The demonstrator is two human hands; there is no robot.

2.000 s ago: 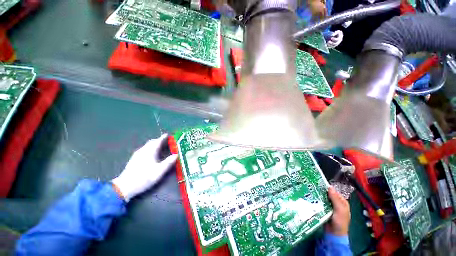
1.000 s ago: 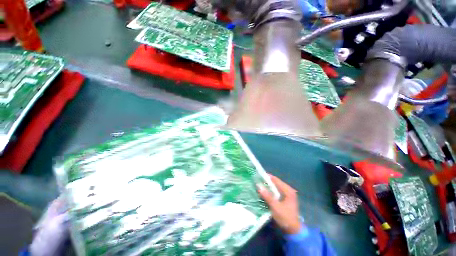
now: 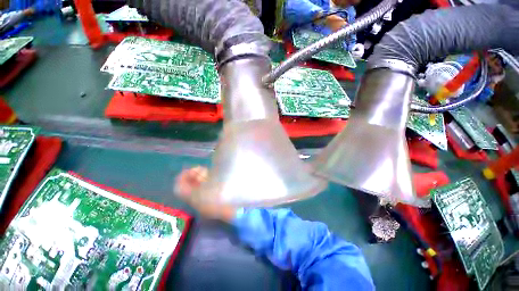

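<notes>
A large green printed circuit board [image 3: 85, 233] lies solder side up on a red carrier [image 3: 177, 250] at the lower left; the frame's edge cuts it off. My bare right hand [image 3: 199, 190] is blurred, past the board's upper right corner and beside the grey hood; part of it may be hidden behind the hood. Its blue sleeve crosses the bench from the lower right. Whether it holds anything is not clear. My left hand is out of the picture.
Two metal extraction hoods [image 3: 259, 165] [image 3: 373, 153] hang over the bench. Metal wool [image 3: 384, 226] and the iron's cable with a yellow band [image 3: 431, 252] are at right. Boards on red carriers stand along the back, left and right. Another person's hand [image 3: 336, 23] shows at the top.
The board went from both my hands to the carrier at the lower left. My right hand has let it go and moved up and left. My left hand has left the picture.
</notes>
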